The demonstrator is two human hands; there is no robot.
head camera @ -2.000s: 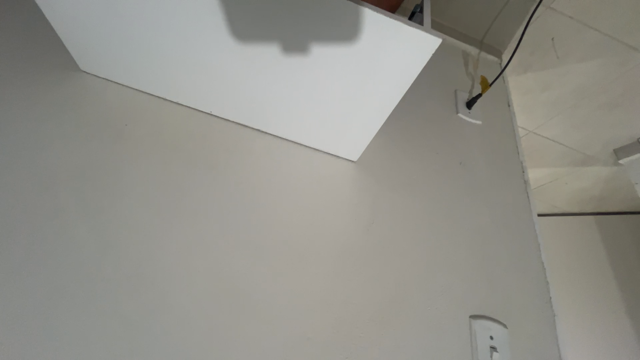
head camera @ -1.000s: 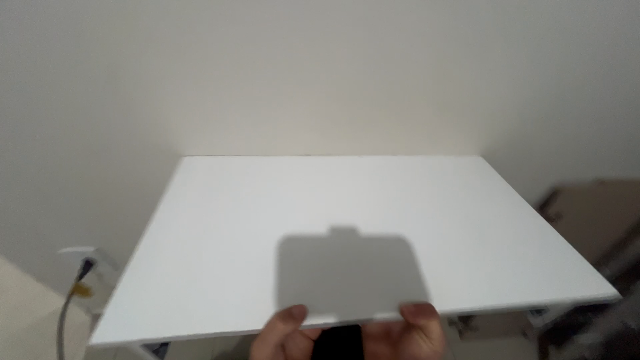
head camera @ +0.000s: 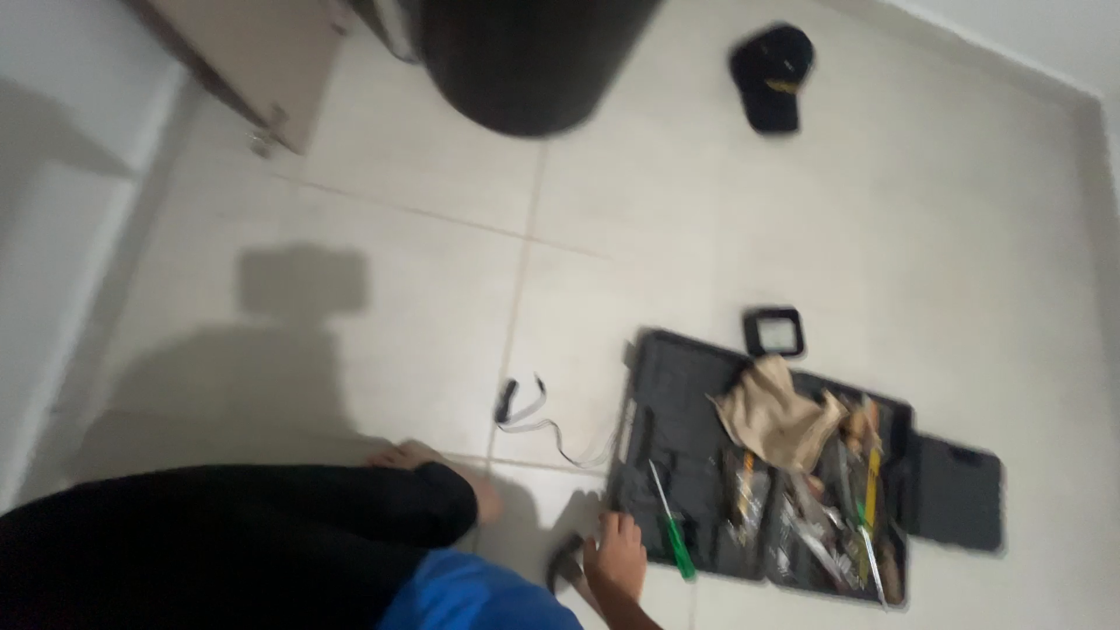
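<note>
My right hand [head camera: 617,560] is low in the view, blurred, beside the near left corner of an open black tool case [head camera: 678,376] on the floor. A dark curved object [head camera: 564,560] lies against its left side; whether the fingers grip it cannot be told. In the case, a screwdriver with a green handle [head camera: 679,549] rests at the near left. A tan cloth [head camera: 774,420] covers part of the middle, and mixed hand tools [head camera: 822,534] fill the right half. My left hand is out of view.
A thin cable [head camera: 556,426] lies left of the case, and a small black square-framed item [head camera: 773,332] sits beyond it. Farther off are a black cap [head camera: 773,79] and a large dark rounded object [head camera: 534,61]. A panel [head camera: 254,66] stands near the left wall. My bare foot [head camera: 416,455] is on the tiles.
The view has swung from the white board down to the floor. One second ago both hands were at the board's near edge; now my right hand is by the tool case.
</note>
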